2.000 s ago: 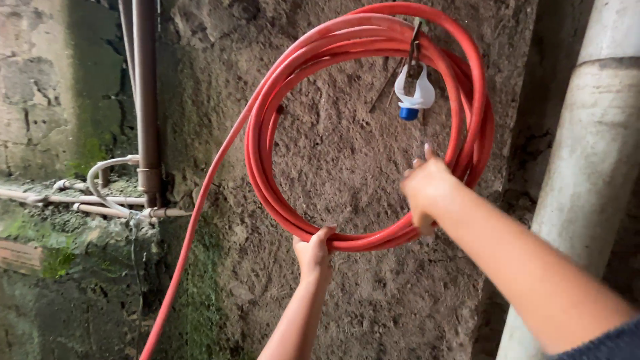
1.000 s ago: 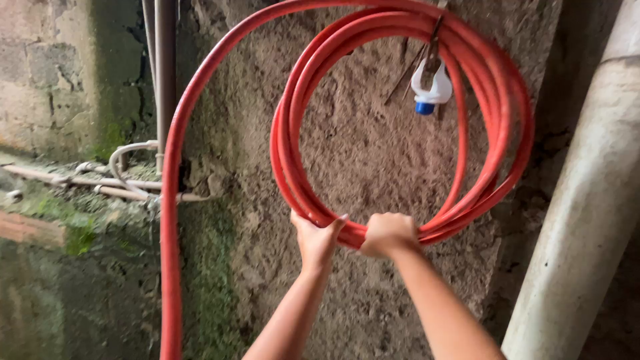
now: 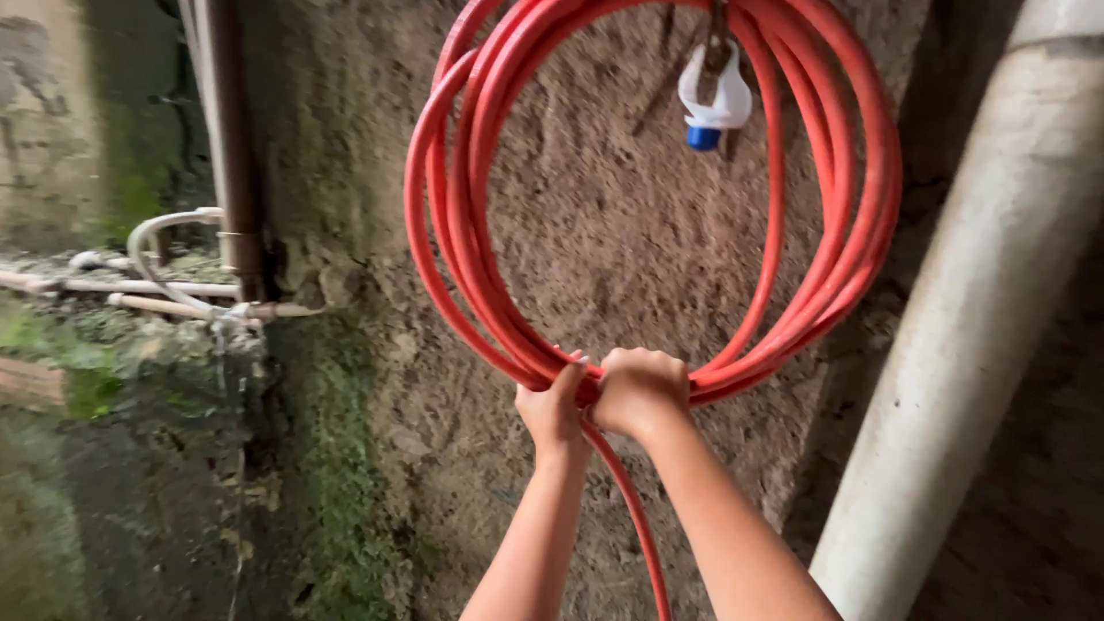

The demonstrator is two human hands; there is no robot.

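A coiled red hose (image 3: pixel 470 207) hangs against a rough wall from a rusty metal hook (image 3: pixel 718 39), whose upper part is cut off by the frame. At the bottom of the coil, my left hand (image 3: pixel 552 401) grips the bundled loops. Just to its right and touching it, my right hand (image 3: pixel 642 388) is closed over the same loops. One length of hose runs down between my forearms and out of view. Inside the ring, a white plastic piece with a blue end (image 3: pixel 716 95) hangs at the hook.
A thick pale pipe (image 3: pixel 975 285) slants along the right side. To the left, a vertical pipe (image 3: pixel 226 155) meets thin horizontal pipes (image 3: pixel 164 287) and a curved white tube (image 3: pixel 142 246) on a mossy ledge. The wall (image 3: pixel 621 216) behind the coil is rough.
My right hand has come from the coil's lower right to beside my left hand. The loose length, at the coil's left before, now hangs below my hands, and another loop lies at the coil's left.
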